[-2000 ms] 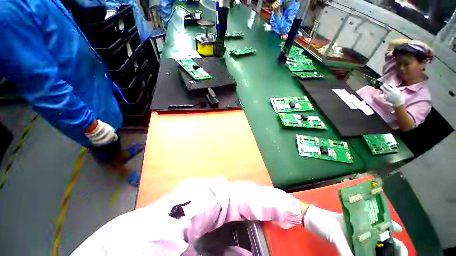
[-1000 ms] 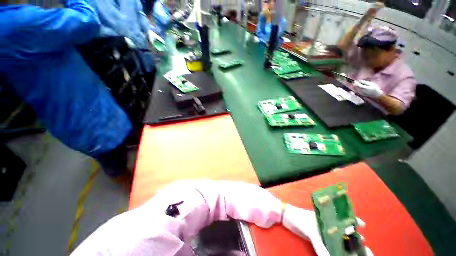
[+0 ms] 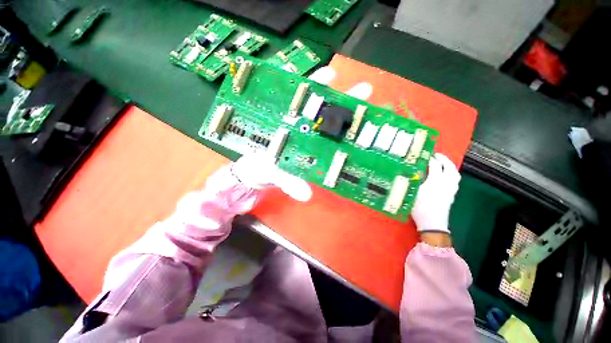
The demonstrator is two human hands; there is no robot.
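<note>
A large green circuit board (image 3: 308, 144) is held up over the red-orange mat (image 3: 315, 234), component face toward me, with cream connectors, white parts and one black block. My left hand (image 3: 271, 175), in a white glove, holds it at the lower left edge; some gloved fingertips also show beyond its far edge. My right hand (image 3: 435, 194), in a white glove, grips its right end. The fingers behind the board are hidden.
Several green boards (image 3: 218, 45) lie on the green bench (image 3: 134, 50). Another red-orange mat (image 3: 134, 201) is at left, beside black foam (image 3: 70, 114). At right, a recess holds a perforated strip (image 3: 553, 234), a tan perforated board (image 3: 519, 268) and a yellow piece (image 3: 517, 331).
The view has turned down and right. The board has moved from upright at the lower right to lying across the centre. My right hand has come into view and holds its right end.
</note>
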